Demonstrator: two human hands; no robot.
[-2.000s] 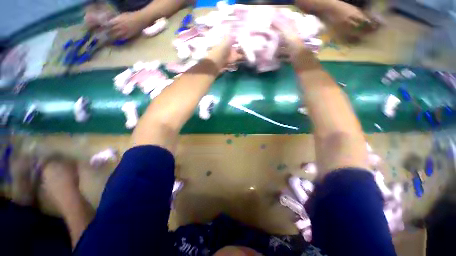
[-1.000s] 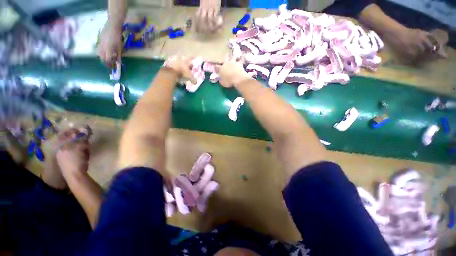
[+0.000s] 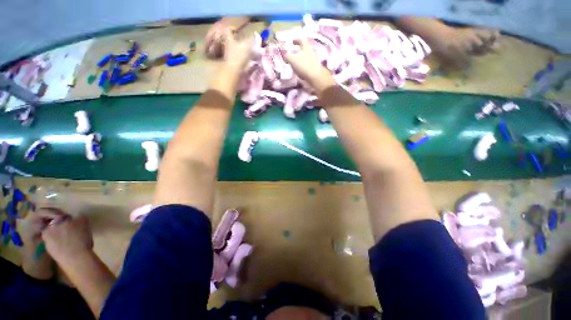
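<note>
A large heap of pink-and-white casing shells (image 3: 369,56) lies on the far bench edge and overhangs the green conveyor belt (image 3: 200,165). My left hand (image 3: 240,51) is at the left end of the heap, against the shells. My right hand (image 3: 303,59) is in the heap, a little to the right, with shells between the two hands. The fingers of both hands are small and blurred, so whether they grip any shell is unclear. Spaced units with blue inside (image 3: 248,145) lie on the belt.
Blue battery cells (image 3: 125,72) lie on the far bench at left. Shell piles lie on the near bench, at right (image 3: 485,250) and by my left sleeve (image 3: 230,247). Another person's hands (image 3: 66,234) are at lower left; others are across the belt. A white strip (image 3: 319,160) lies on the belt.
Both hands have moved from the belt's far edge farther into the heap. Shells now gather around the heap's left end. The view has shifted, and another person's hand has left the belt at left.
</note>
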